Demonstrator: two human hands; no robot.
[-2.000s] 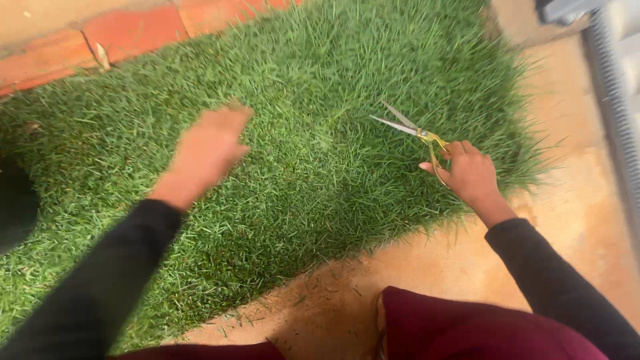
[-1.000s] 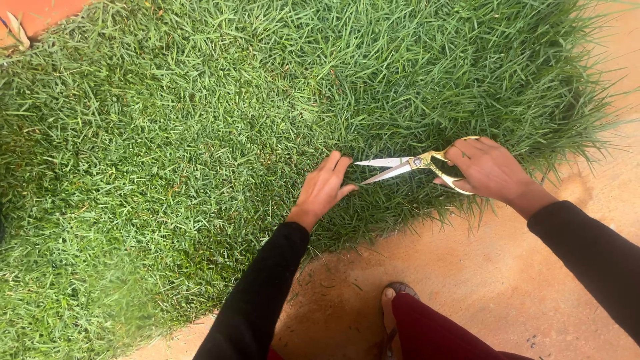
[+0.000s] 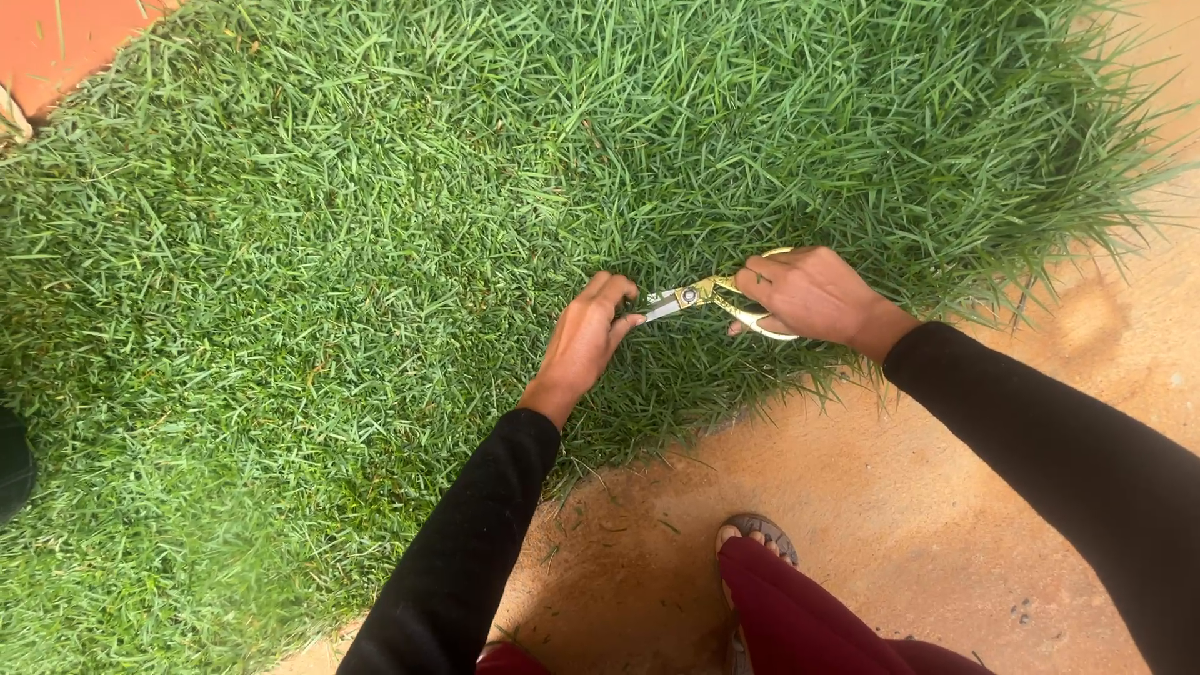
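My right hand [image 3: 811, 295] grips the gold-coloured handles of a pair of scissors [image 3: 692, 295], its blades pointing left over the grass [image 3: 450, 234]. My left hand [image 3: 589, 333] is at the blade tips, thumb and fingers bent close around them. The tips are partly hidden by the fingers, and whether grass is pinched there I cannot tell. Longer grass blades stand above and to the right of the scissors; shorter grass lies to the left.
A tan paved surface [image 3: 872, 487] borders the grass, with my sandalled foot [image 3: 757, 536] on it. Orange edging [image 3: 70, 42] is at the top left, beside a dry leaf [image 3: 13, 120]. A dark object [image 3: 13, 464] shows at the left edge.
From two seconds ago, my left hand has moved toward the scissors and now meets their tips. The blades, apart in both earlier frames, look closer together. The view has moved nearer to the grass.
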